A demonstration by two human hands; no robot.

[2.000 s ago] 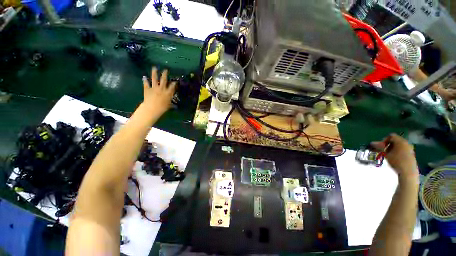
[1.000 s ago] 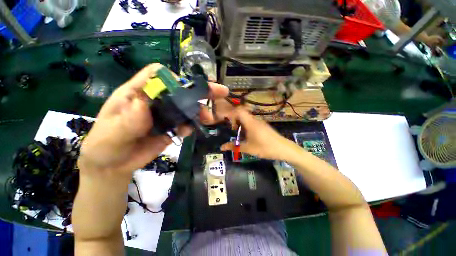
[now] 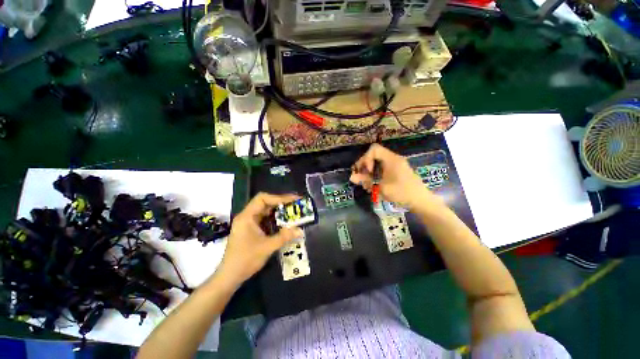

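My left hand [image 3: 256, 235] holds a small black power adapter [image 3: 296, 212] between thumb and fingers, its pale face with yellow and dark marks turned up, above the left socket strip [image 3: 295, 261]. My right hand [image 3: 393, 179] is over the right part of the black test board [image 3: 319, 286], near the right socket strip [image 3: 397, 233]. It holds a red-and-black hand tool [image 3: 375, 192], red end downward. Something black is also at its fingers; I cannot tell whether it is a separate piece.
A tangled pile of black adapters [image 3: 77, 259] lies on the left white sheet. Another white sheet [image 3: 516, 175] lies right of the board. Behind stand a glass bulb [image 3: 226, 48], a bench meter [image 3: 337, 76] and leads on a wooden base [image 3: 302, 140]. A fan [image 3: 619, 146] is at right.
The adapter in my left hand has come down and away from my face to above the board. My right hand has moved rightward, away from my left. The view has shifted.
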